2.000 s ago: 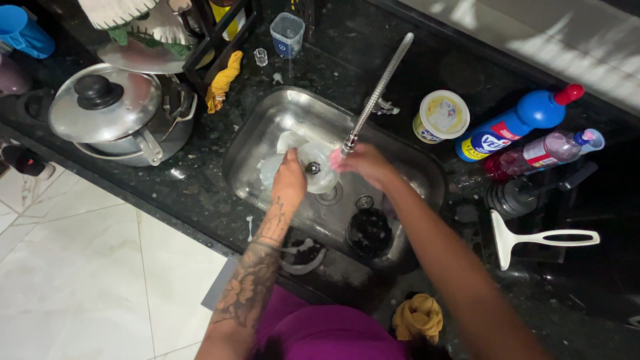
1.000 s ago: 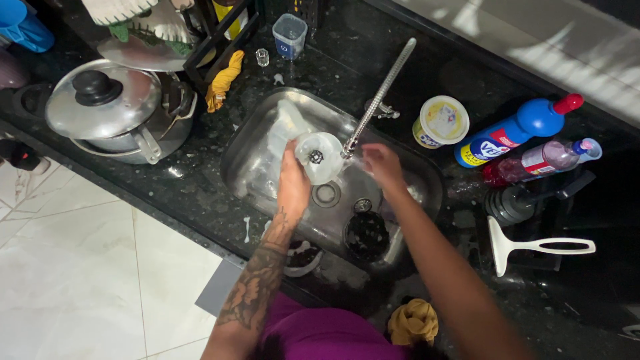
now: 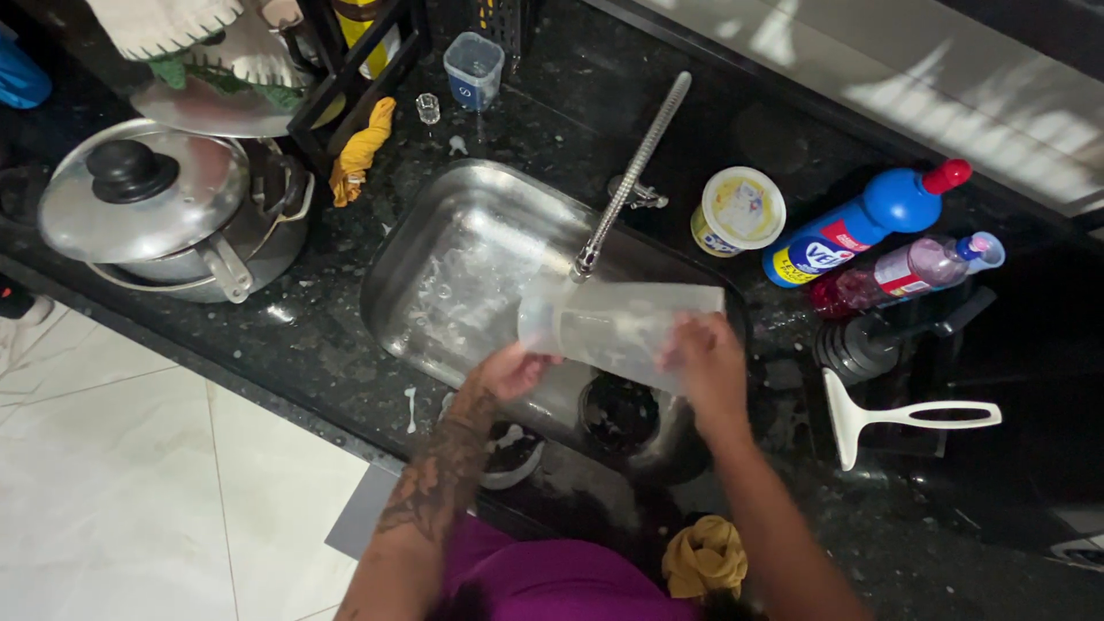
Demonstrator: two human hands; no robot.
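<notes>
A blurred translucent plastic container (image 3: 625, 323) is tilted on its side over the right half of the steel sink (image 3: 483, 185), just below the faucet spout (image 3: 634, 172). My left hand (image 3: 515, 369) grips it near its left end. My right hand (image 3: 703, 349) is at its right end, fingers curled against it; the exact grip is blurred. Water lies or splashes in the left part of the basin. A round black object (image 3: 619, 412) sits in the sink below the container. Close to my left forearm, a light-rimmed dish (image 3: 515, 474) with dark contents rests at the sink's front edge.
Left stands a lidded metal pot (image 3: 147, 198), with a twisted yellow cloth (image 3: 362, 153) and a small plastic tub (image 3: 474, 69) behind. To the right are a margarine-type tub (image 3: 737, 211), a blue bottle (image 3: 854, 222), a red-liquid bottle (image 3: 906, 272) and a white squeegee (image 3: 914, 416). A yellow cloth (image 3: 705, 559) lies in front.
One second ago my left hand held a translucent round piece under the faucet and my right hand was apart from it. Now both hands are at a larger translucent container.
</notes>
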